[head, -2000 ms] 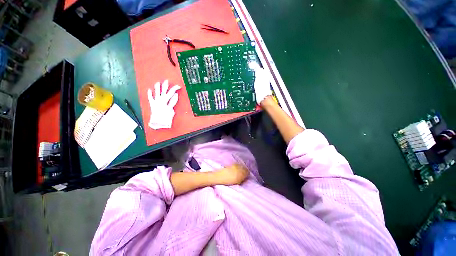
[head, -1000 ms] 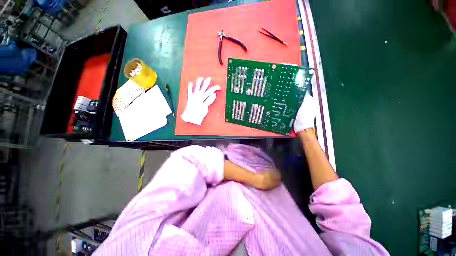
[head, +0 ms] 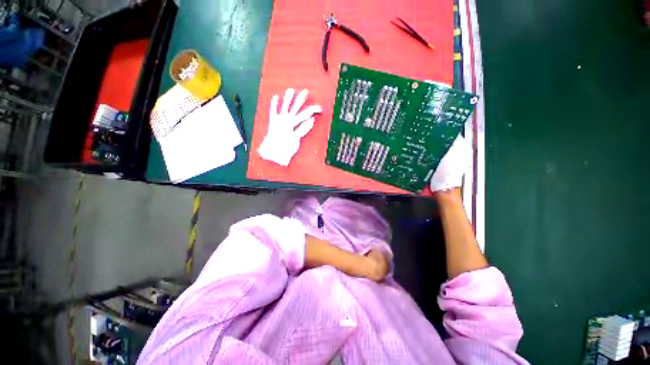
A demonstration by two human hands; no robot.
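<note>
A green circuit board (head: 399, 132) with rows of silvery solder points sits tilted over the red mat (head: 299, 43). My right hand (head: 450, 167), in a white glove, grips the board's lower right edge; the fingers are partly hidden behind it. My left hand (head: 375, 265) is bare and rests on my lap, partly tucked into the smock; its fingers are hidden. A spare white glove (head: 288, 127) lies flat on the mat left of the board. Black-handled side cutters (head: 342, 37) and dark tweezers (head: 413, 33) lie above the board.
A yellow tub of small parts (head: 202, 77), a white sheet (head: 198, 140), a label sheet (head: 173, 108) and a pen (head: 241, 117) lie left of the mat. A black tote (head: 158, 78) holds a board at far left. The green conveyor (head: 563, 157) with its white rail (head: 473, 78) runs at right.
The view has shifted. The board is turned more clockwise, its right end raised nearer the rail, with my right hand still on its edge. My left hand stays on my lap.
</note>
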